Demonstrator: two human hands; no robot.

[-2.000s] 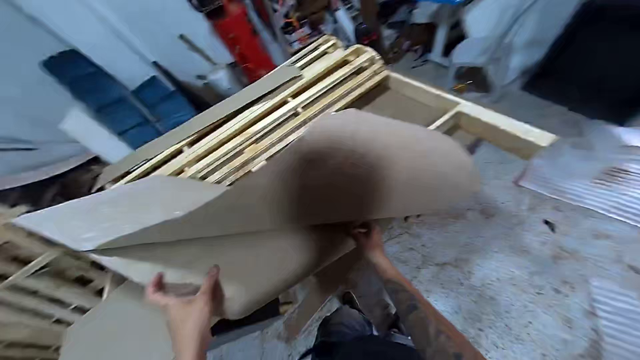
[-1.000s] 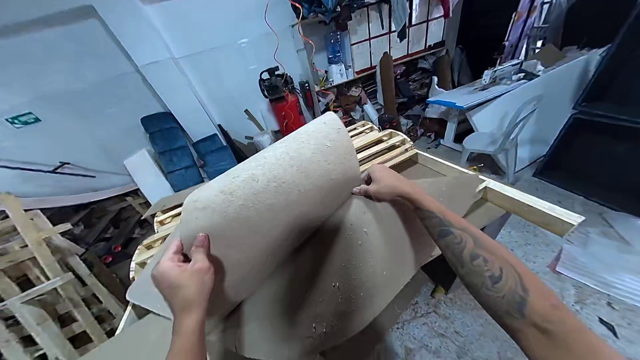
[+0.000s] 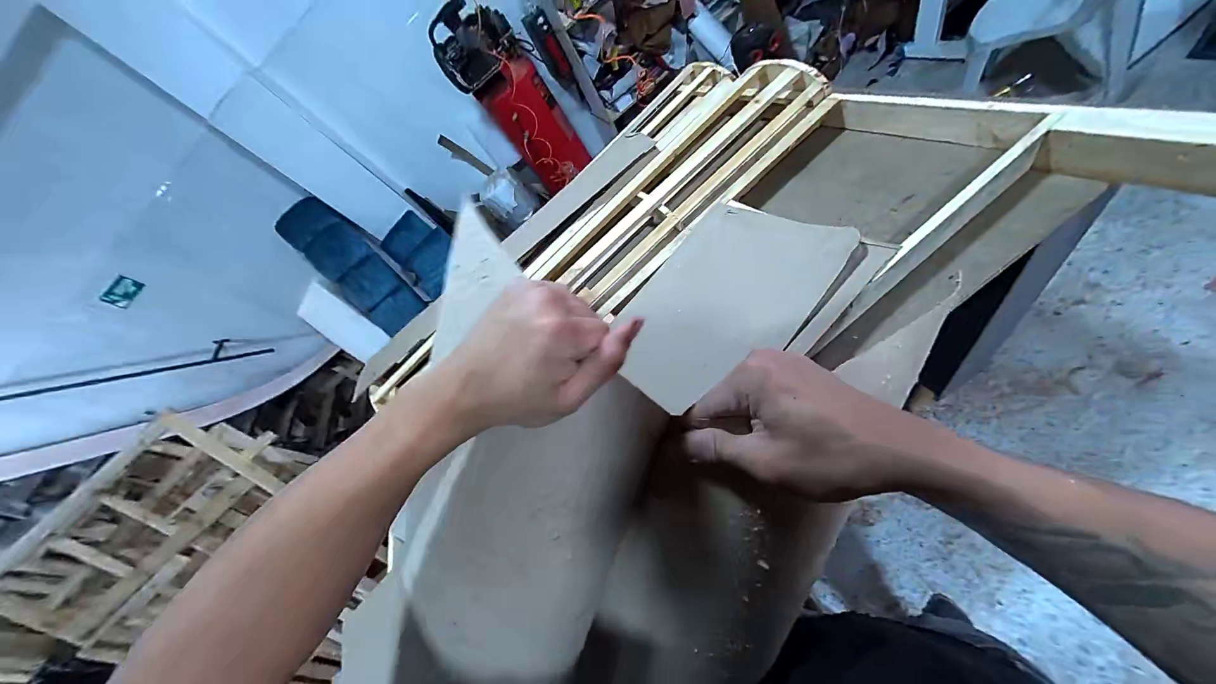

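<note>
A large sheet of grey-brown cardboard (image 3: 532,532) bends and folds in front of me, with crumbs on its surface. My left hand (image 3: 546,356) is closed on the sheet's upper edge near its raised corner. Lower and to the right, my right hand (image 3: 784,427) pinches the cardboard between thumb and fingers. Just above that hand lies a flatter cardboard piece (image 3: 750,275), over part of the wooden frame (image 3: 959,218). Rounded wooden slats (image 3: 684,171) run up behind my hands. The fingertips of my left hand are partly hidden.
Wooden lattice pieces (image 3: 123,532) are stacked at lower left. Blue upholstered panels (image 3: 356,261) lean by the wall. A red compressor tank (image 3: 532,123) stands beyond the slats. A white plastic chair (image 3: 1035,38) is at the top right, above the concrete floor.
The cardboard, a broad roll across the frame a second ago, is now folded nearer to me, and a flatter piece shows on the slats. My hands have come closer together. The view has tilted.
</note>
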